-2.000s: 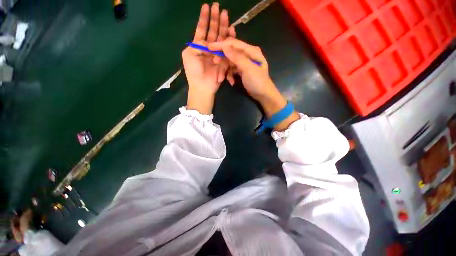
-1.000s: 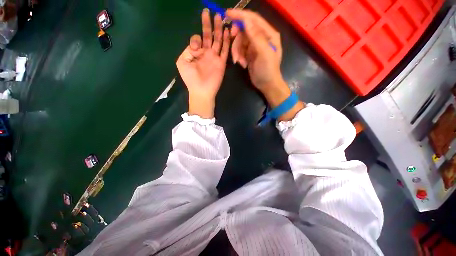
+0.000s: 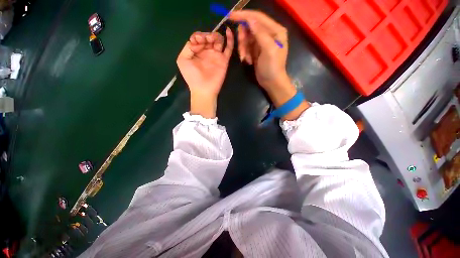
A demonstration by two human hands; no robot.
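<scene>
My right hand (image 3: pixel 265 48), with a blue band at the wrist, holds a thin blue stick or pen (image 3: pixel 220 9). The stick slants across behind the fingers, with one end out past the fingertips at the upper left. It is partly hidden and blurred. My left hand (image 3: pixel 204 65) is palm up just left of it, with most fingers loosely curled and one finger raised beside the right fingertips. No object shows in its palm. The hands are close together above the dark green surface.
An orange-red tray (image 3: pixel 348 48) with empty pockets is at the upper right. A white machine bed (image 3: pixel 388 131) with green and red buttons is at the right. Small watch-like units lie on the green belt (image 3: pixel 136 60) at the left, with several small parts at the lower left.
My left hand's fingers have gone from spread to curled. The right hand and blue stick have risen from over the left palm to beside the fingers. Two small units have come into view at the upper left.
</scene>
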